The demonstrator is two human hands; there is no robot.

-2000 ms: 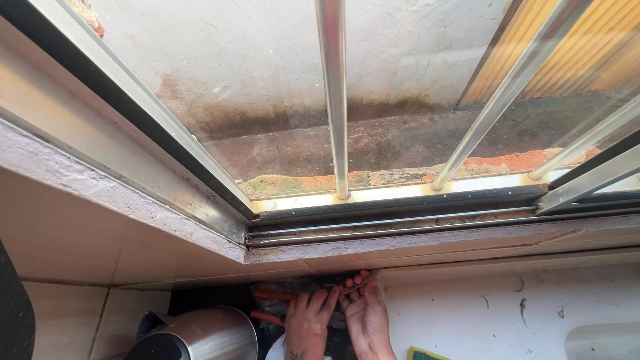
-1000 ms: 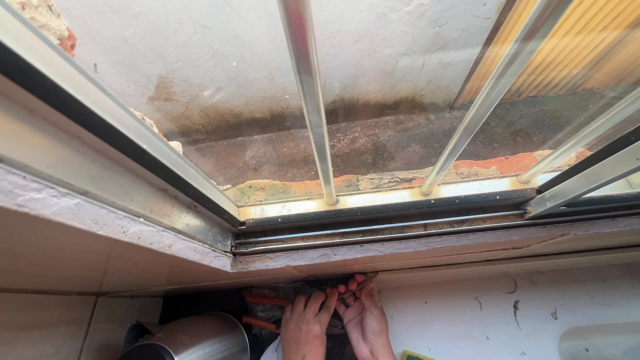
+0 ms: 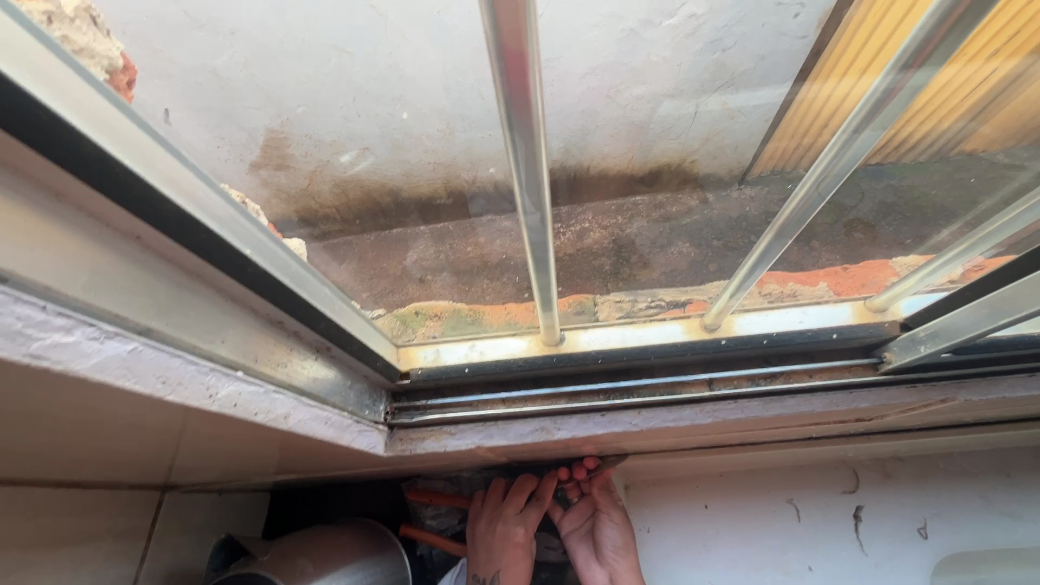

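Observation:
At the bottom middle, my left hand (image 3: 505, 528) is palm down, its curled fingers close to those of my right hand. My right hand (image 3: 597, 528) is turned partly palm up, its fingers bent below the tiled edge under the window. A small thin dark item (image 3: 608, 465) shows at the fingertips of my right hand; its kind cannot be told. Two orange handles (image 3: 435, 539) stick out to the left of my left hand, over a dark area with crumpled clear plastic. Whether my left hand grips anything is hidden by its own fingers.
A metal kettle or jug (image 3: 341, 556) stands at the lower left. A white sink surface (image 3: 764, 512) with dark bits on it lies at the right. Above the hands runs the window's sliding track (image 3: 634, 390), with metal bars (image 3: 532, 179) behind it. Tiled wall (image 3: 73, 528) fills the left corner.
Both hands stay close together at the same spot below the window, with only small finger shifts. The yellow and green item at the bottom edge earlier is out of view now.

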